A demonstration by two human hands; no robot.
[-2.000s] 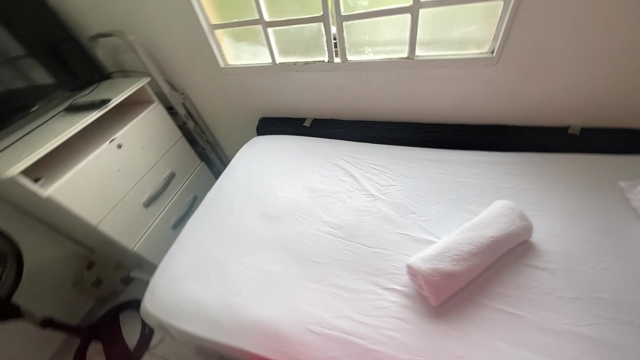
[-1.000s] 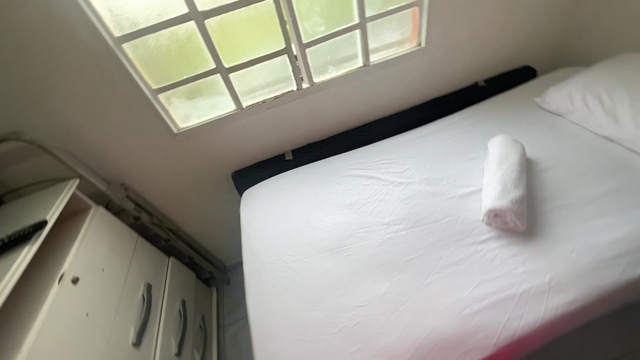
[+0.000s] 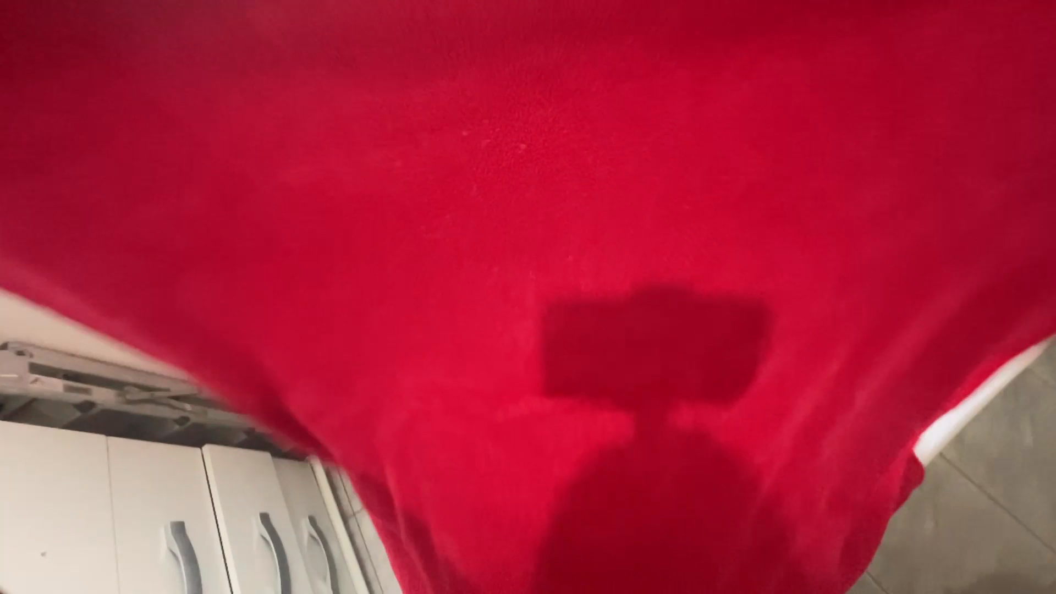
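A large red cloth (image 3: 462, 247), which looks like a blanket or sheet, is spread out in the air and fills most of the head view. Its lower part narrows toward the bottom edge, with folds at both sides. A dark shadow falls on its lower middle. Neither my left hand nor my right hand shows, so what each one holds cannot be seen. Behind the cloth, only a thin white strip (image 3: 978, 404) shows at the right, perhaps the bed's edge. The rest of the bed is hidden.
At the lower left stands a white chest of drawers (image 3: 58, 495) with curved grey handles. Behind it lies or leans a folded metal ladder-like frame (image 3: 99, 384) near the wall. Grey floor tiles (image 3: 973, 511) show at the lower right.
The red cloth has come up across the view and now covers the window, the bed and the rolled white towel seen earlier. Only a bit of red showed at the bottom edge before.
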